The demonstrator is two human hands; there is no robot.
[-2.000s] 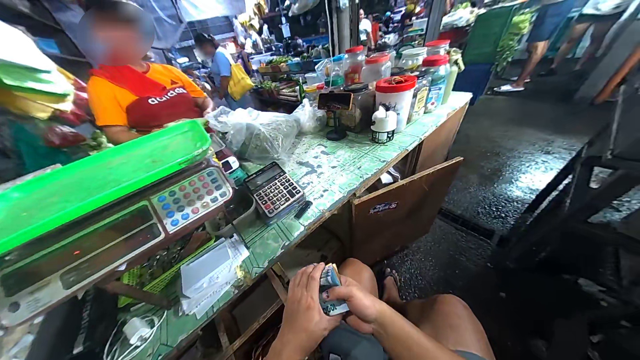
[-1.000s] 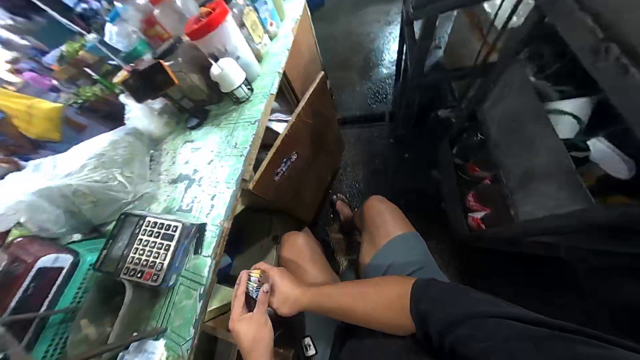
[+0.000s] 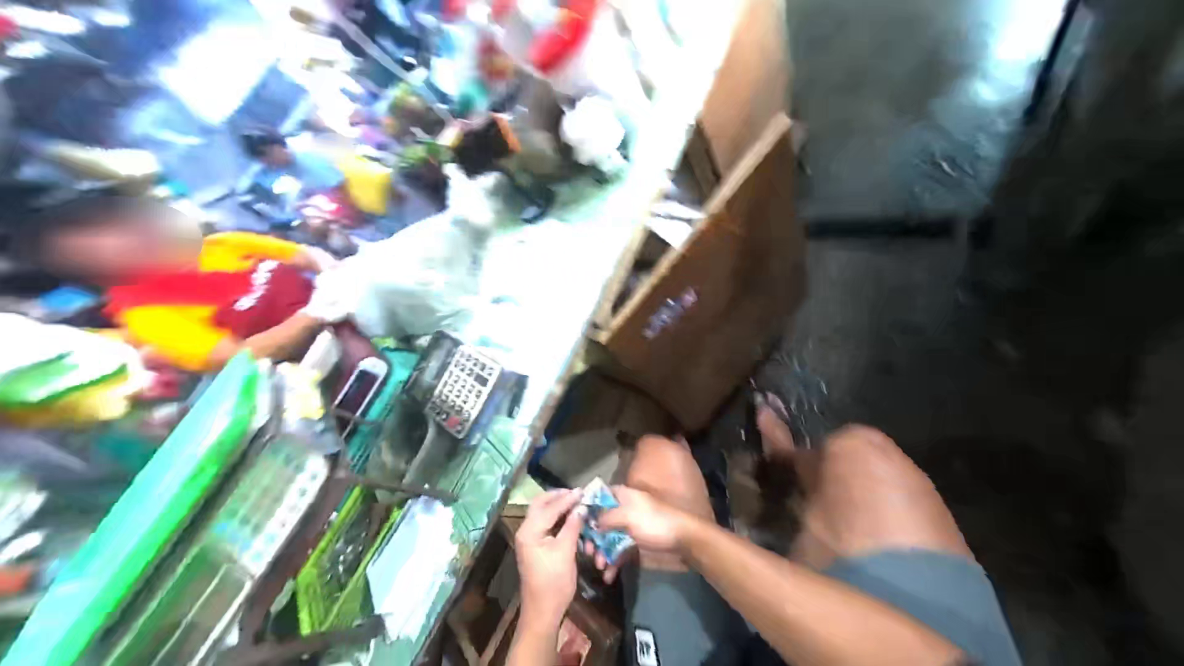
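Note:
Both of my hands meet above my lap, beside the edge of the green counter. My left hand (image 3: 552,546) pinches a small blue-and-white piece of paper (image 3: 606,520), which looks like a folded banknote. On its other side my right hand (image 3: 643,523) grips the same paper between thumb and fingers. The view is blurred, so I cannot tell whether it is one note or several. A desk calculator (image 3: 465,388) lies on the counter up and to the left of my hands.
A person in an orange top and red apron (image 3: 222,296) reaches toward a clear plastic bag (image 3: 398,282) across the counter (image 3: 518,370). At the left is a scale (image 3: 250,527) with a green tray (image 3: 148,518). An open wooden cabinet door (image 3: 721,287) juts out beyond my knees.
The view has swung back left since one second ago, bringing the person and scale into sight. The paper now shows spread more between my hands than one second ago.

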